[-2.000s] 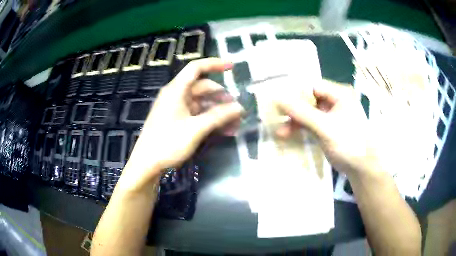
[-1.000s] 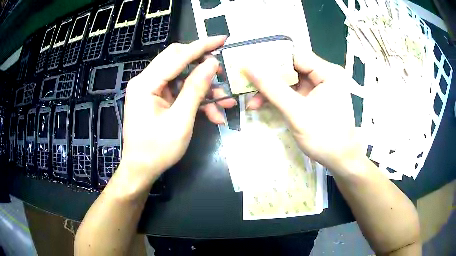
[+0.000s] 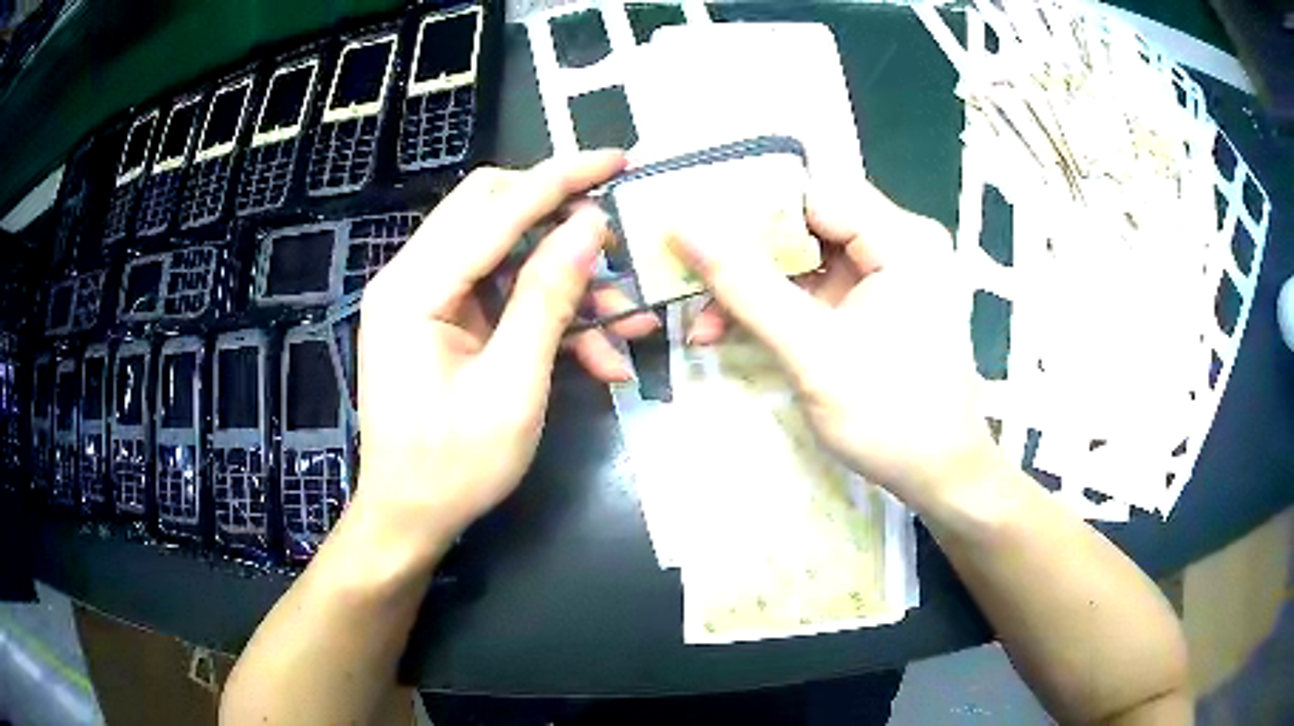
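Observation:
A dark phone front housing [image 3: 717, 153] is held sideways in front of me, its rounded end to the right. A pale cream screen adhesive [image 3: 660, 213] lies over its window. My left hand [image 3: 476, 319] grips the housing's left end between thumb and fingers. My right hand [image 3: 866, 333] holds the right side, with a fingertip pressed on the cream piece and other fingers underneath. Part of the housing is hidden by my left fingers. Adhesive sheets [image 3: 773, 496], white and yellowish with faint marks, lie stacked below the hands.
At left a black blister tray [image 3: 234, 326] holds rows of housings, some lying sideways. White waste sheets [image 3: 989, 270] with window-shaped holes lie at right, with cream liner scraps [image 3: 1057, 114] on them. Another waste sheet [image 3: 578, 78] lies behind the hands. A cardboard box [image 3: 142, 674] shows below the bench edge.
The housing is now clearly seen between both hands, with the cream piece over its window. The camera view has shifted. Over the last second the hands have barely changed their hold.

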